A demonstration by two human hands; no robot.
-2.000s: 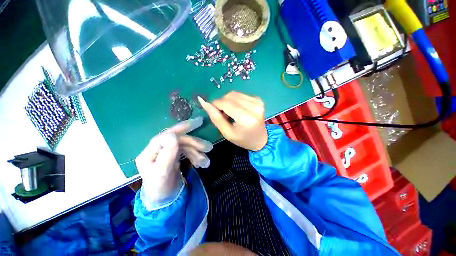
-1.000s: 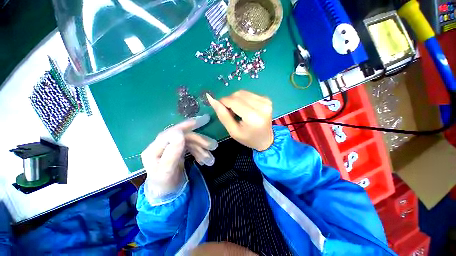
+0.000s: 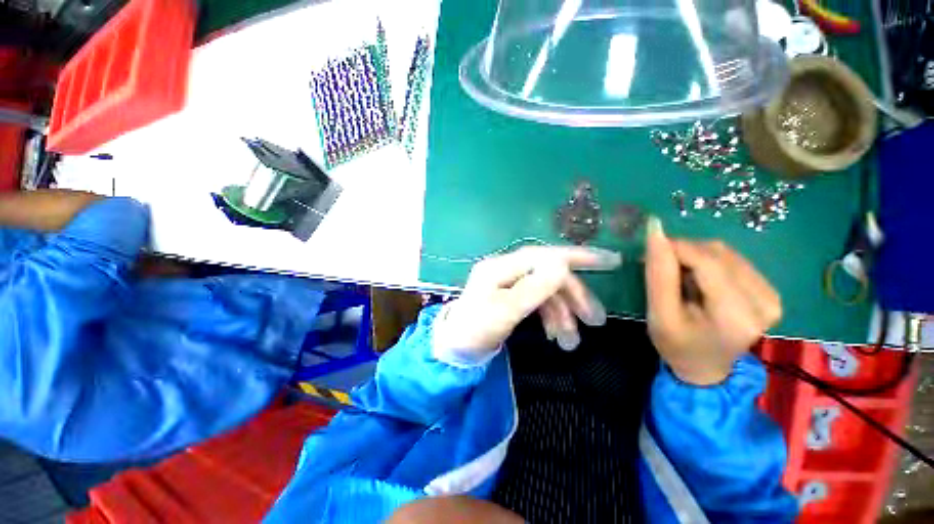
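Observation:
A pile of small round dark parts (image 3: 580, 214) lies on the green mat (image 3: 492, 174). A smaller dark group (image 3: 626, 219) lies to its right, at the tip of my right index finger. My right hand (image 3: 707, 297) is bare and curled, its index finger pointing at that group; whether it holds anything cannot be told. My gloved left hand (image 3: 527, 294) is left of it, fingers spread, below the pile. A thin solder wire runs from the solder reel (image 3: 264, 189) towards my left hand; whether the fingers grip it is unclear.
A clear plastic hood (image 3: 620, 67) hangs over the mat. Small metal parts (image 3: 743, 189) are scattered beside a round tan pot (image 3: 809, 118). Striped component strips (image 3: 353, 107) lie on the white surface. Red trays (image 3: 123, 72) stand far left and lower right. Another person's blue sleeve (image 3: 113, 307) is at left.
The view has swung left, so the bench things appear further right, and another person and a red tray have come into view. My hands keep much the same pose beside the pile.

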